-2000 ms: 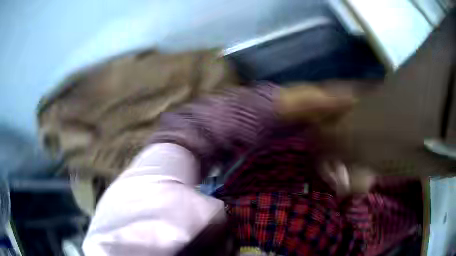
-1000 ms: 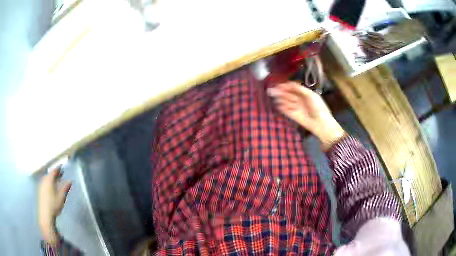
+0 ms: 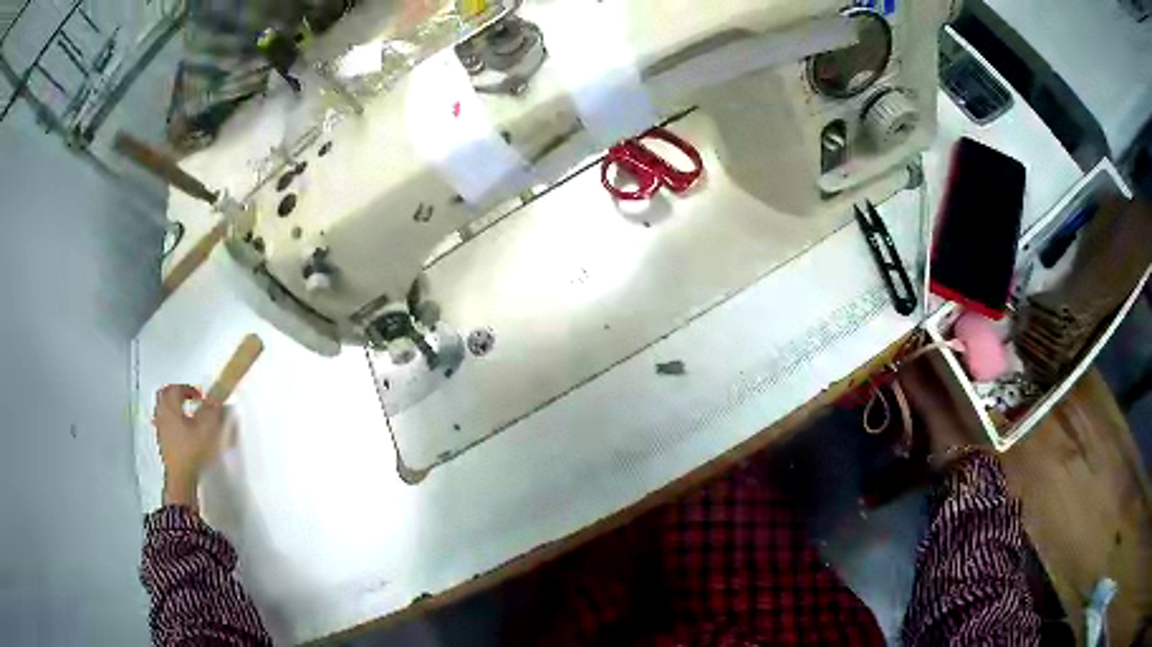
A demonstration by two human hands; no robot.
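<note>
My left hand (image 3: 190, 430) is at the left end of the white machine table (image 3: 505, 518), with thumb and fingers at the near end of a short tan strip (image 3: 235, 367), likely the card template. The strip points up and right. My right hand is hidden below the table's near edge at the right; only its striped sleeve (image 3: 970, 556) shows clearly. The white sewing machine (image 3: 379, 202) stands across the table, its presser foot area at centre left with no cloth under it.
Red-handled scissors (image 3: 651, 167) lie behind the needle area under the machine arm. Black thread snips (image 3: 887, 259) and a red-cased smartphone (image 3: 979, 225) lie at the right. A white tray (image 3: 1004, 436) with brown pieces and a pink item sits at the table's right edge.
The blurred brown cloth from the earliest frame is out of view. The view has swung up to the machine. My left hand is now on the table with the tan strip; my right hand has dropped from sight.
</note>
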